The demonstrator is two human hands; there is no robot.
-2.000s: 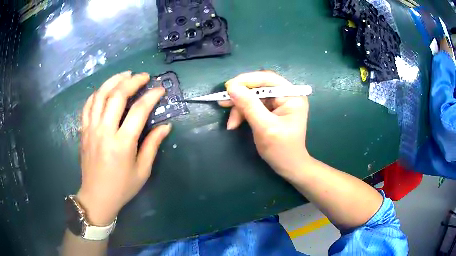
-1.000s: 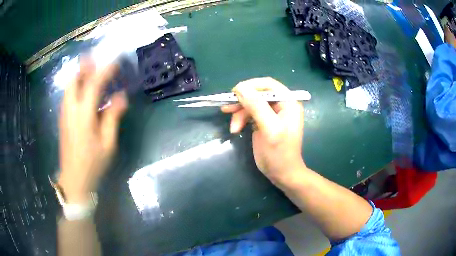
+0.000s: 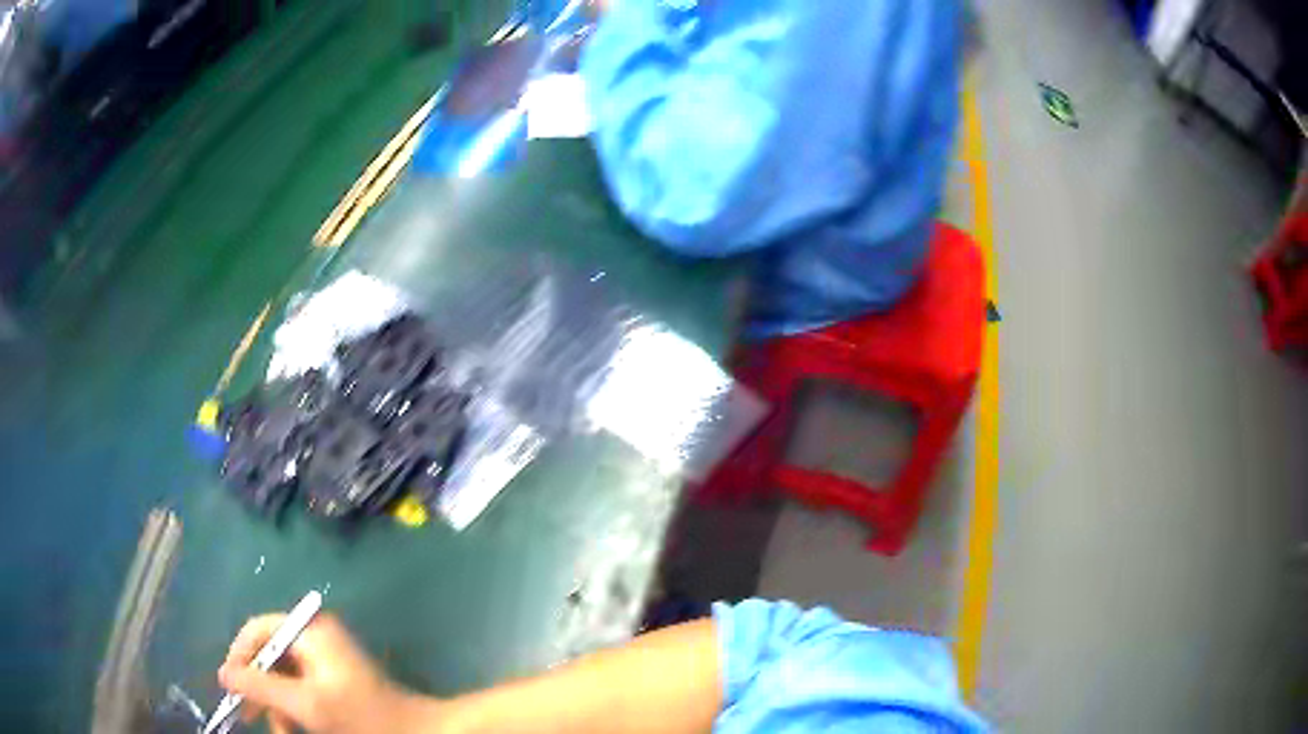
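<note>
My right hand (image 3: 323, 685) is at the bottom left of the view, small and somewhat blurred. It is shut on white tweezers (image 3: 273, 655), whose lower end is blurred near the picture's edge. My left hand is not in view. A heap of black brackets (image 3: 344, 437) lies on the green mat beyond my right hand, not touched by it. Small yellow bits (image 3: 410, 511) show at the heap's edges.
Clear wrinkled plastic (image 3: 538, 344) and bright white sheets lie beside the heap. A person in blue (image 3: 775, 115) sits on a red stool (image 3: 932, 359) at the bench's far side. A yellow line (image 3: 986, 430) runs along the grey floor at right.
The view has swung to the right. The left hand and the smaller bracket stack have left the picture. The right hand still holds the tweezers, now at the bottom left.
</note>
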